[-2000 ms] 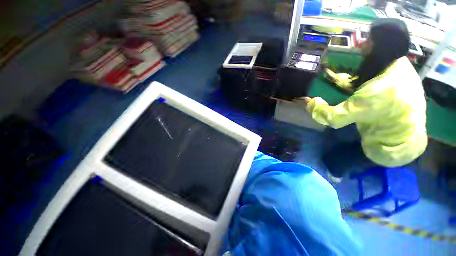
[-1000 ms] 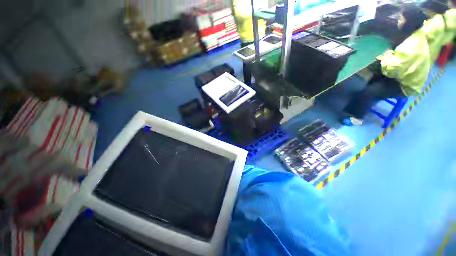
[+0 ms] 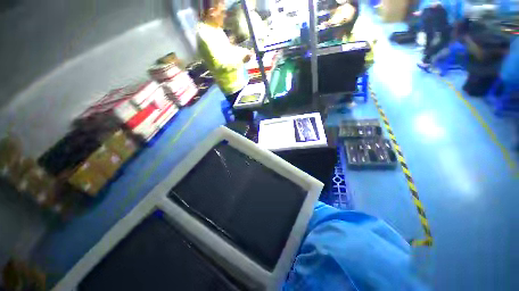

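A white foam tray [image 3: 310,196] lies tilted across the lower left and middle of the view, close in front of me, cut off by the bottom edge. A flat glossy black panel [image 3: 242,199] sits in its upper pocket. A second black panel [image 3: 148,258] sits in the lower pocket. A small blue pull tab [image 3: 159,213] shows at the lower panel's corner. My blue right sleeve [image 3: 355,247] is against the tray's right side. Neither of my hands is in view.
Another white tray [image 3: 279,132] tops a black stack ahead. Dark trays [image 3: 370,152] lie on the floor beside yellow-black tape [image 3: 412,193]. Red-striped white cartons [image 3: 151,113] and brown cartons [image 3: 105,165] stand at left. A person in yellow [image 3: 219,57] stands by the green bench [image 3: 281,79].
My view has swung right, so the aisle tape and floor beyond now show at right. The black stack with the white tray is nearer. The carried tray stays in front of me, a little further right.
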